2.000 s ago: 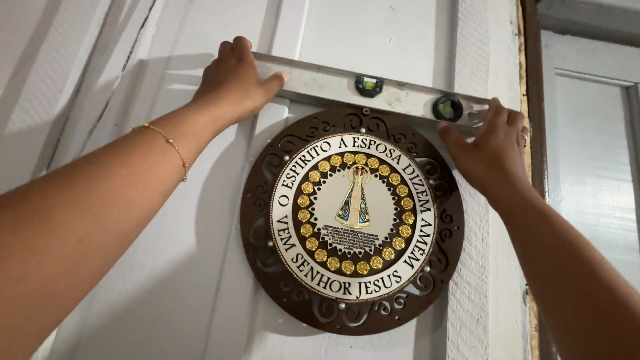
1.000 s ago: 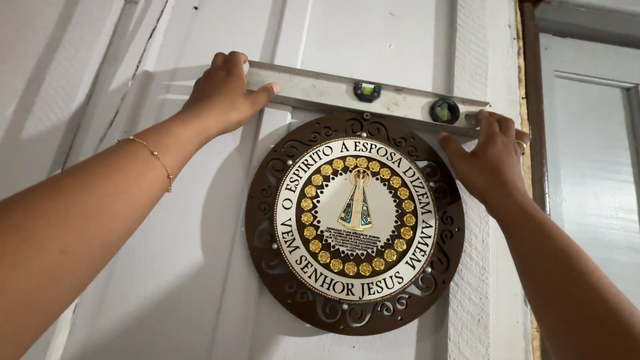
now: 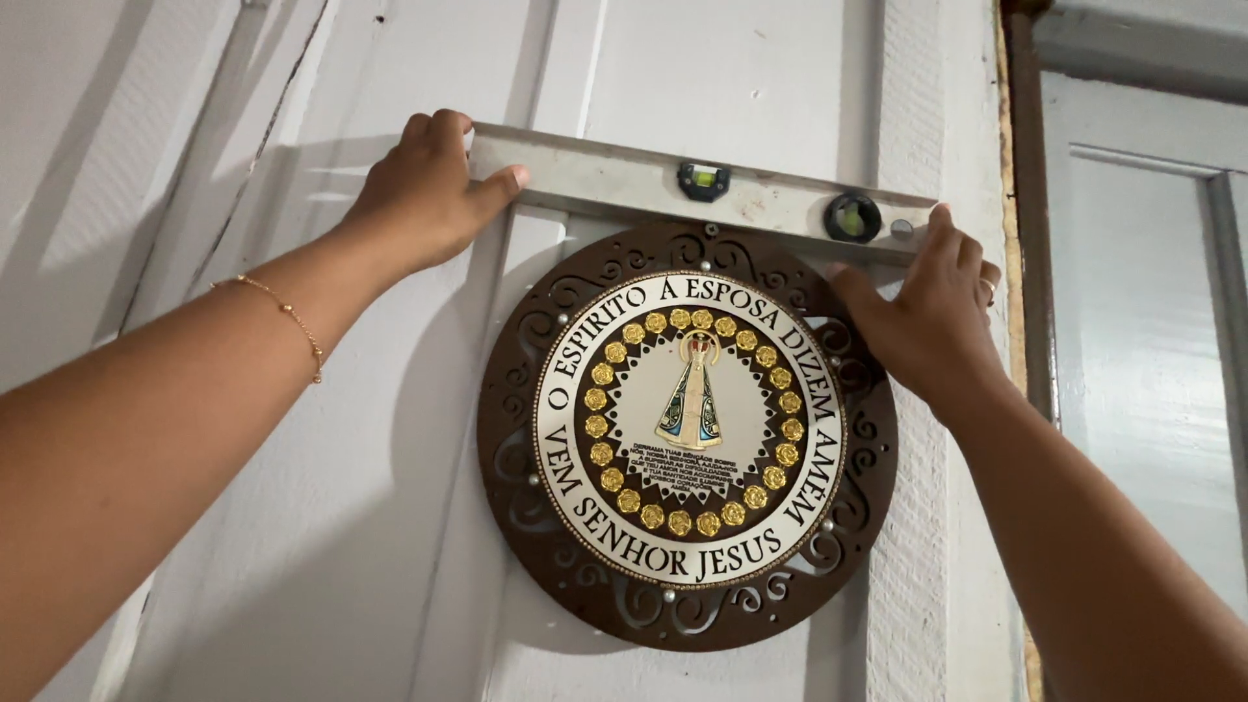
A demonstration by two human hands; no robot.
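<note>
A metal spirit level with two black-framed vials lies along the top of a round brown openwork wall plaque, just above the screw at its top. In the head view the level slopes down to the right. My left hand grips its left end, thumb on the front face. My right hand holds the right end, thumb below near the plaque's upper right rim. The plaque hangs on the wall and bears a white lettered ring, gold rosettes and a robed figure in the middle.
White painted wooden boards with raised battens form the wall. A dark wooden frame edge runs down on the right, beside a pale panelled door or shutter.
</note>
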